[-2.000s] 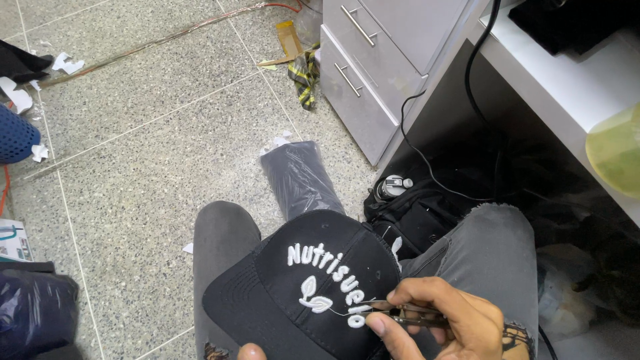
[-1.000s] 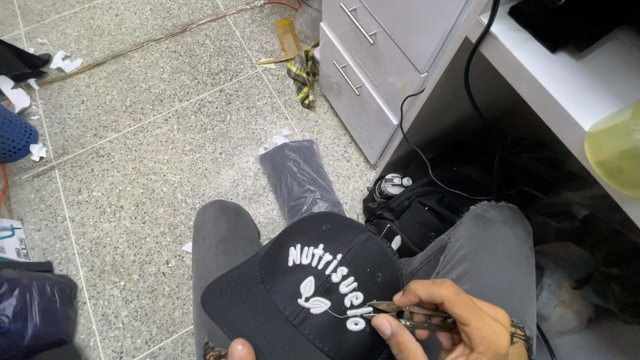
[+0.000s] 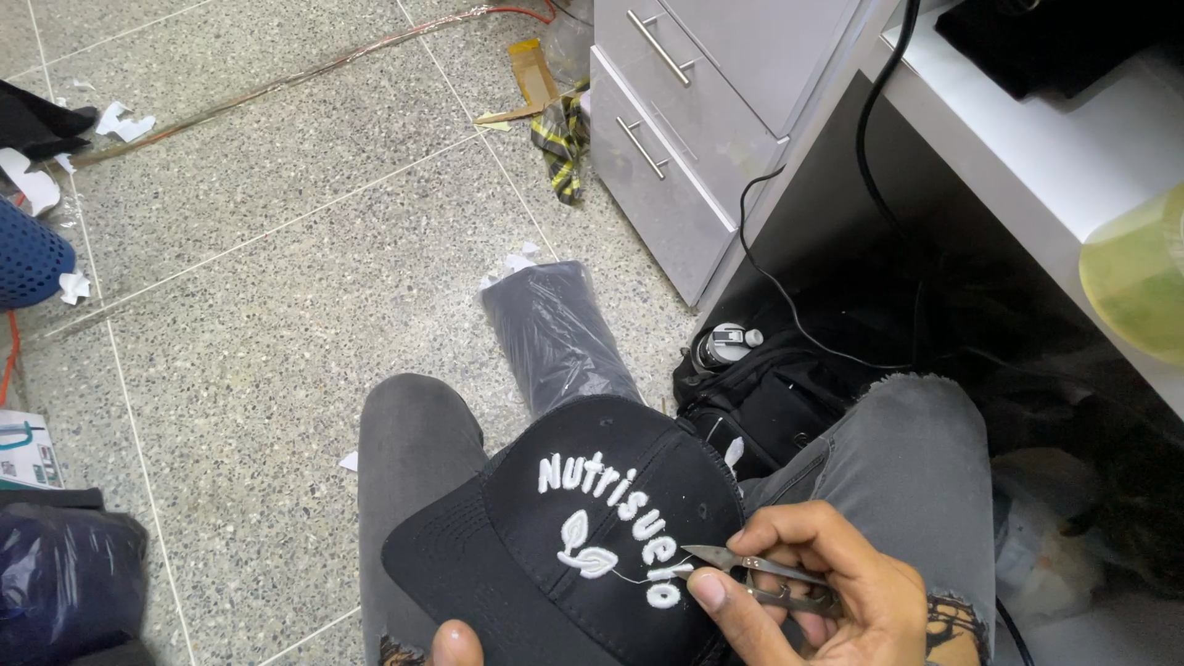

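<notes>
A black baseball cap (image 3: 518,546) with raised white embroidered lettering and a leaf design (image 3: 587,546) lies across my lap. My right hand (image 3: 823,583) holds small metal thread snips (image 3: 777,573), their blades apart at the last embroidered letters. A loose white thread (image 3: 634,580) runs from the leaf to the blade tips. Of my left hand (image 3: 455,645) only one fingertip shows, at the edge of the cap's brim; the rest is hidden below the cap and frame, so its grip is not visible.
A plastic-wrapped dark bundle (image 3: 560,333) lies on the floor beyond my knees. A black backpack (image 3: 768,398) sits by the drawer cabinet (image 3: 666,176). The white desk (image 3: 1045,139) bears a yellow-green container (image 3: 1142,277). A blue perforated bin (image 3: 32,254) stands left.
</notes>
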